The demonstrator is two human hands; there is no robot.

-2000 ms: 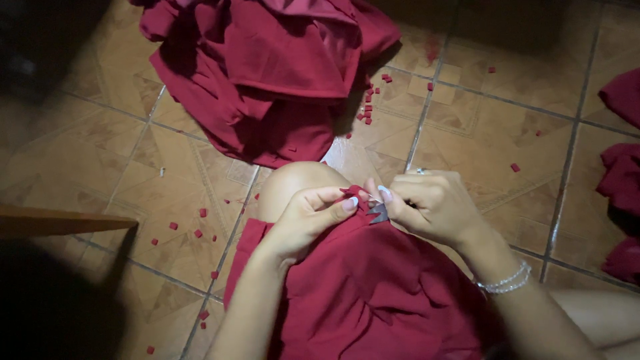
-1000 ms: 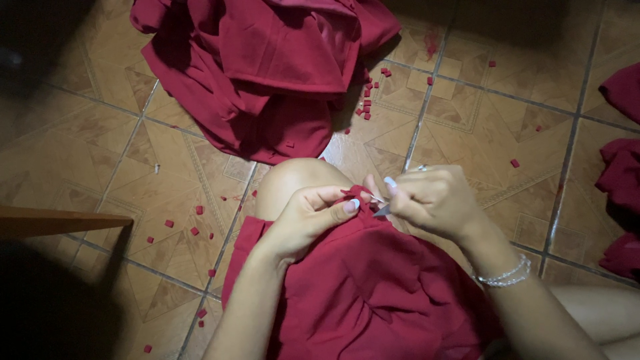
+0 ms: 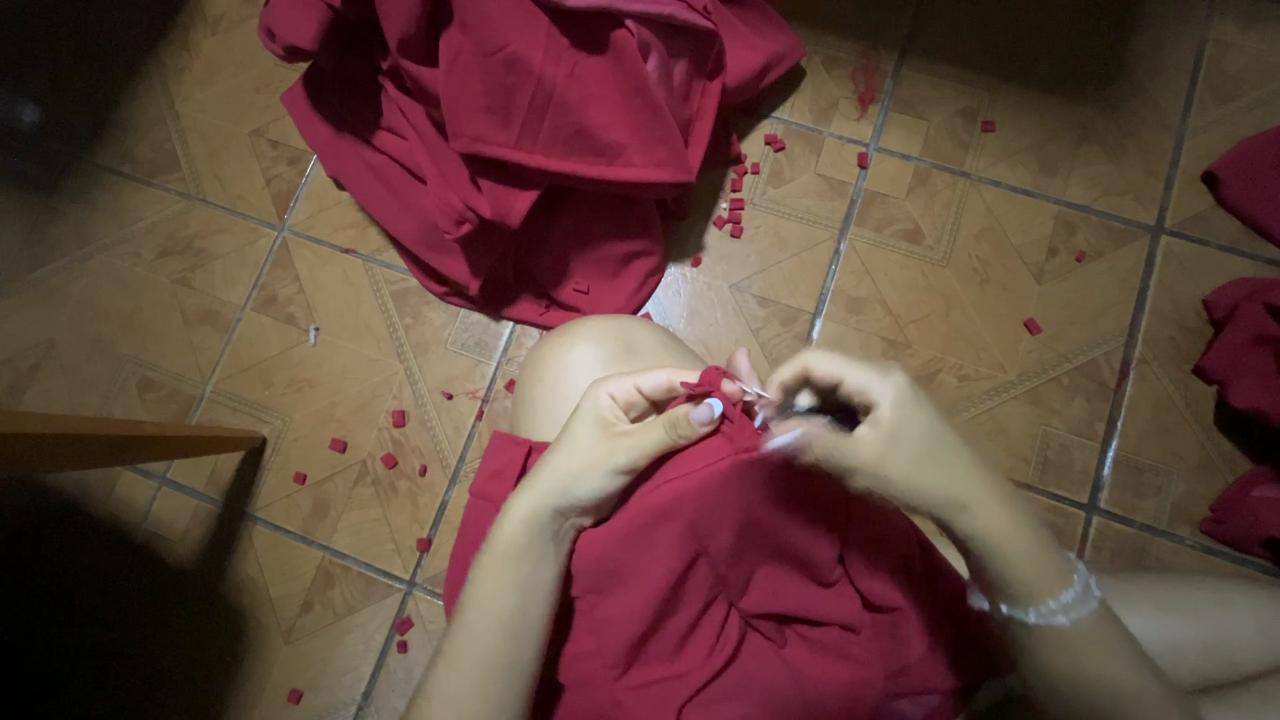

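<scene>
A red fabric garment [image 3: 740, 580] lies across my lap. My left hand [image 3: 630, 430] pinches a gathered edge of it between thumb and fingers. Close on the right, my right hand [image 3: 850, 420], blurred and wearing a beaded bracelet, is curled around a small metal cutting tool [image 3: 752, 390]. Only the tool's thin shiny tip shows, touching or very near the pinched edge; the rest is hidden by the fingers, so its exact kind cannot be told.
A heap of red garments [image 3: 560, 120] lies on the tiled floor beyond my knee. Small red fabric scraps [image 3: 399, 418] are scattered about. More red cloth [image 3: 1250, 340] lies at the right edge. A wooden leg or bar [image 3: 130, 440] juts in from the left.
The right hand has turned and its fingers have curled over the tool, whose grey blade showed more plainly two seconds ago. The left hand keeps its pinch on the fabric.
</scene>
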